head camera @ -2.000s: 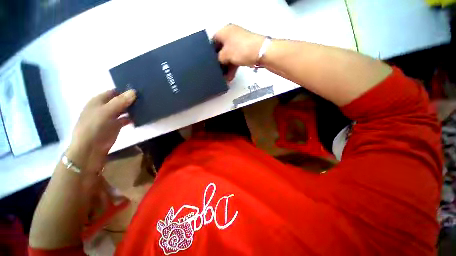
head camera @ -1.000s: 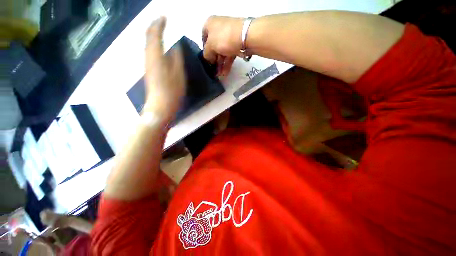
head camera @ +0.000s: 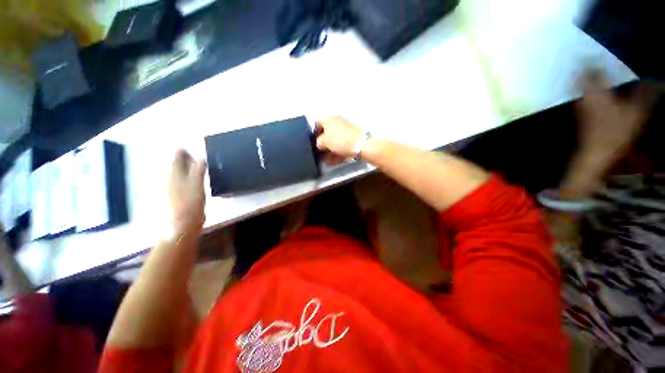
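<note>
A closed black gift box (head camera: 244, 164) with small white lettering lies on the white table in front of me, its long side near the table edge. My right hand (head camera: 337, 138) is at its right end, with curled fingers gripping there; what the fingertips pinch is hidden. My left hand (head camera: 188, 191) is blurred and upright beside the left end of the box, not closed round it. Whether it touches the box is unclear.
Boxes with white faces (head camera: 91, 186) stand in a row at left. Small black loops (head camera: 310, 44) lie at the far side beside a large black box (head camera: 399, 20). Lettered black boxes (head camera: 62, 71) lie at far left. Another person's hand (head camera: 599, 120) is at right.
My left hand has come off the top of the box to its left end. My right hand remains at the right end. The view has shifted, showing more of the far side and right.
</note>
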